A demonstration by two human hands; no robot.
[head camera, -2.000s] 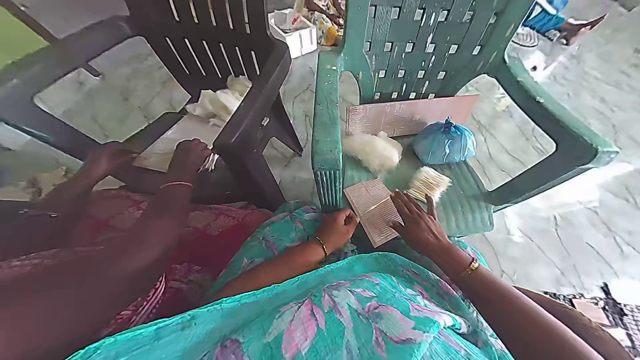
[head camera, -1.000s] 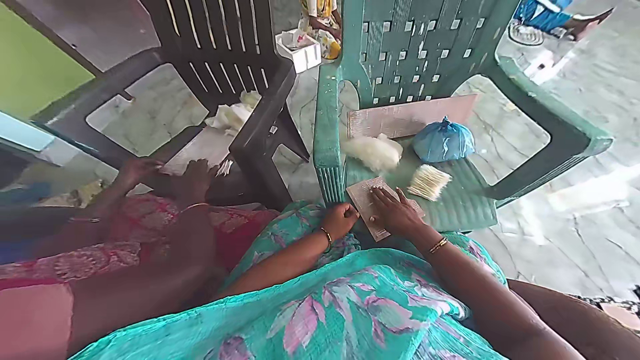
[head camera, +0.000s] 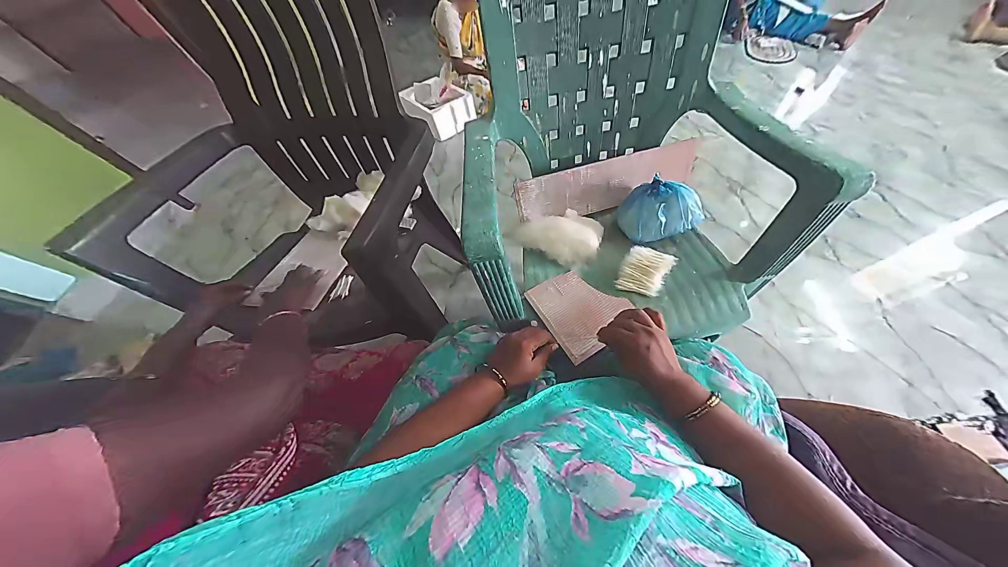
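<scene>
A flat ridged board (head camera: 573,315) lies tilted across the front edge of the green plastic chair's seat (head camera: 709,303) and my lap. My left hand (head camera: 524,354), fingers curled, is at the board's lower left edge; whether it grips anything is unclear. My right hand (head camera: 639,340) has its fingers bent at the board's lower right edge, and their tips are partly hidden. Beyond the board, on the seat, lie a tuft of cream cotton fibre (head camera: 563,239), a knotted blue plastic bag (head camera: 660,209) and a small bundle of white cotton wicks (head camera: 646,270). A second flat board (head camera: 614,177) leans against the backrest.
At left, a co-worker's hands (head camera: 295,290) rest at a pale board (head camera: 315,256) on a dark plastic chair (head camera: 402,189), with cotton (head camera: 346,209) and thin white sticks beside it. A white box (head camera: 439,108) stands behind, near a seated person. Other people sit on the marble-patterned floor.
My right hand, flat on the board earlier, has moved to its lower right edge with the fingers bent, leaving more of the board's surface showing. The cotton, blue bag and bundle remain on the seat.
</scene>
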